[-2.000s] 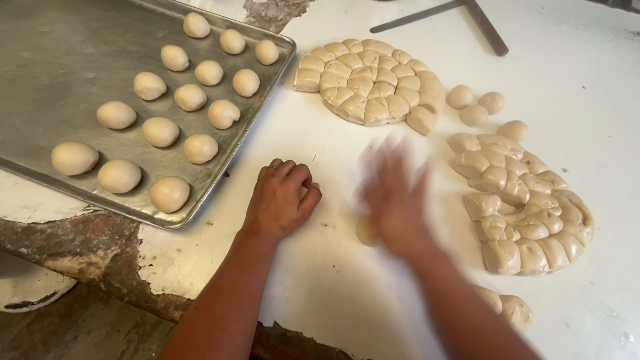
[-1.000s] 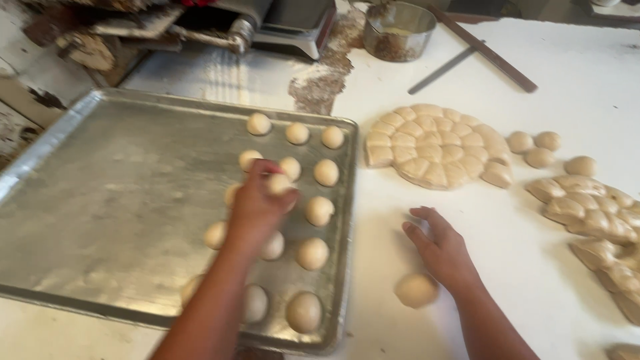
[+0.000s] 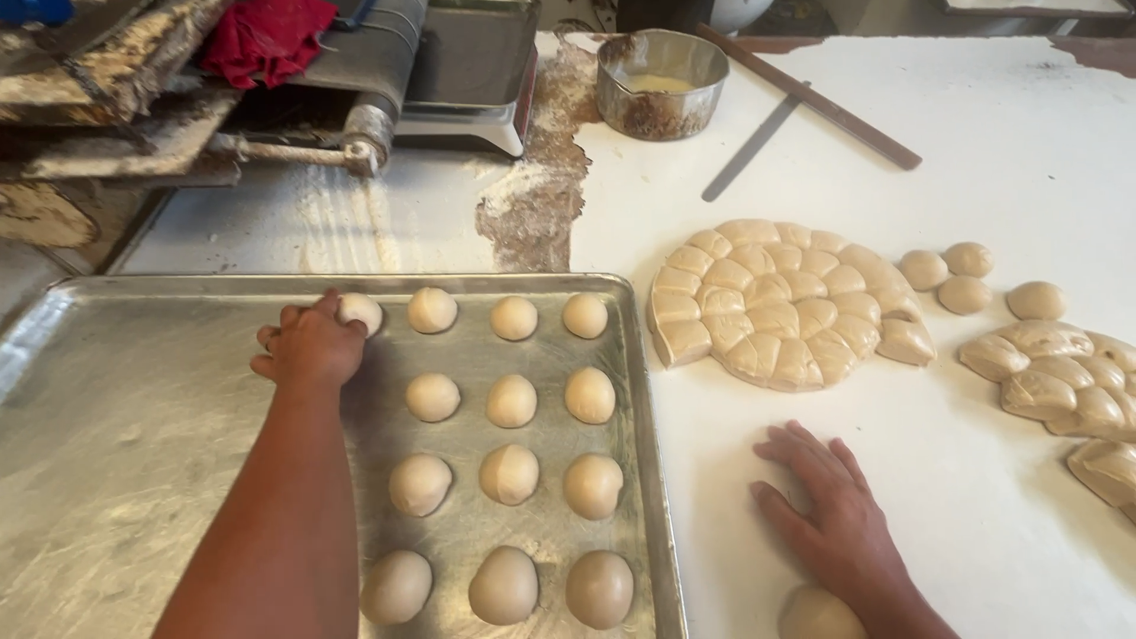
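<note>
My left hand (image 3: 315,342) is at the far edge of the metal baking tray (image 3: 652,461), its thumb and fingers around a dough ball (image 3: 360,313) that touches the tray, left of the rows of dough balls (image 3: 511,400). On the white table lies my right hand (image 3: 825,506), palm down with fingers apart and nothing in them; another dough ball (image 3: 815,614) is partly hidden beside its wrist. Beyond that hand sits a round slab of dough cut into pieces (image 3: 781,302). More cut dough (image 3: 1056,377) lies at the right.
Several loose dough balls (image 3: 966,294) lie right of the round slab. Farther back are a metal pan (image 3: 661,84), a long brown bar (image 3: 816,102) crossing a flat metal strip (image 3: 754,142), and a scale (image 3: 470,80). A red cloth (image 3: 266,40) rests on equipment at back left.
My left hand, over the rows a second ago, has moved to the tray's far side with a dough ball. Two seconds ago it was on the table. The view has swung left.
</note>
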